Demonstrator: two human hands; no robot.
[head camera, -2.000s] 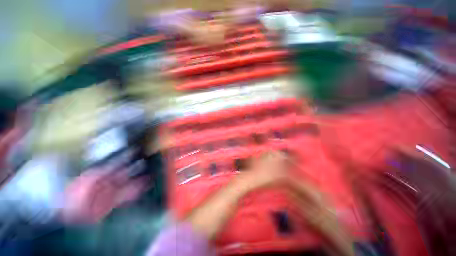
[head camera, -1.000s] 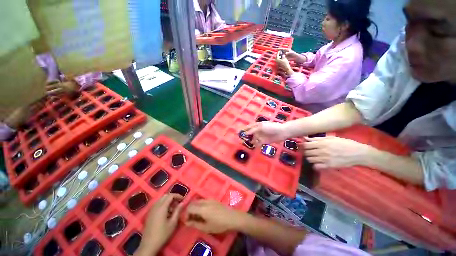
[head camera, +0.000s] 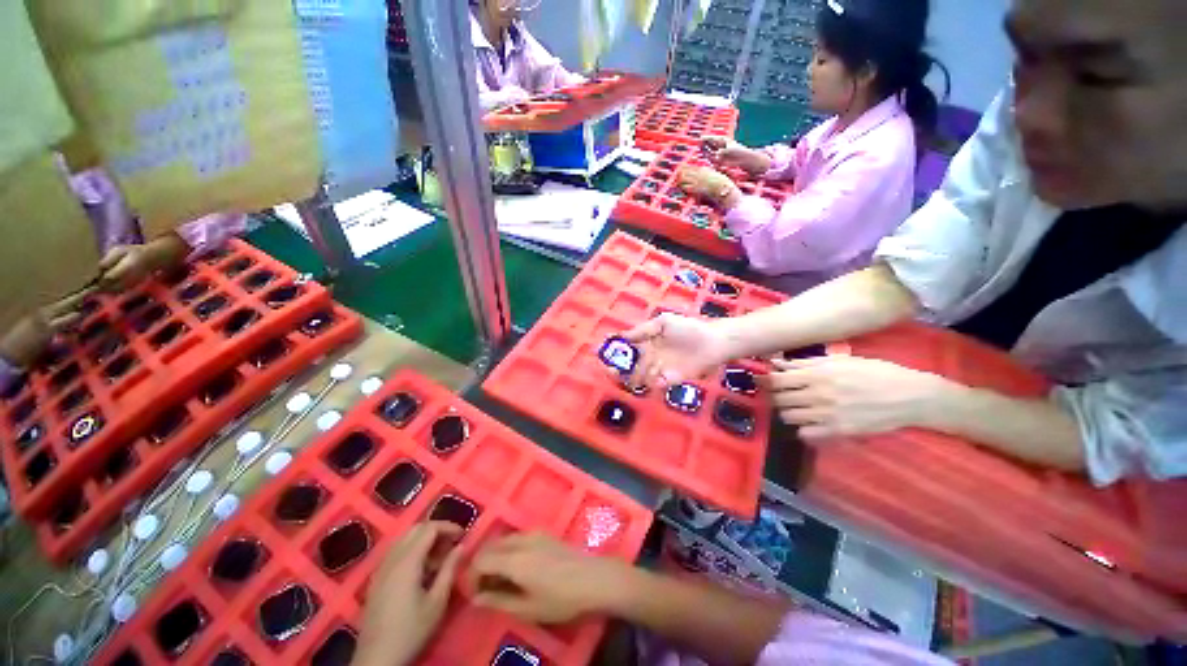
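Observation:
The red working tray (head camera: 514, 455) lies nearest me, with dark smartwatches such as one (head camera: 400, 483) in many pockets. Several pockets at its right end are empty, and one holds a pale speckled patch (head camera: 599, 526). My left hand (head camera: 406, 592) and my right hand (head camera: 544, 578) are close together, low over the tray's lower middle, fingers bent towards each other. Whether a watch is between them is hidden by the fingers. A smartwatch with a lit screen (head camera: 514, 656) is cut off by the bottom edge, below my right hand.
Right, another person's hand (head camera: 683, 349) holds a lit smartwatch (head camera: 618, 354) over the side tray (head camera: 553, 341); their other hand (head camera: 846, 396) rests by stacked red trays (head camera: 989, 520). White charging pucks (head camera: 249, 444) and stacked far trays (head camera: 182, 341) lie left. A metal post (head camera: 458, 169) stands ahead.
The strong blur of two seconds ago is gone. Since one second ago, the other person's watch has been raised and turned, its lit screen facing up. My hands stay together over the same part of the tray.

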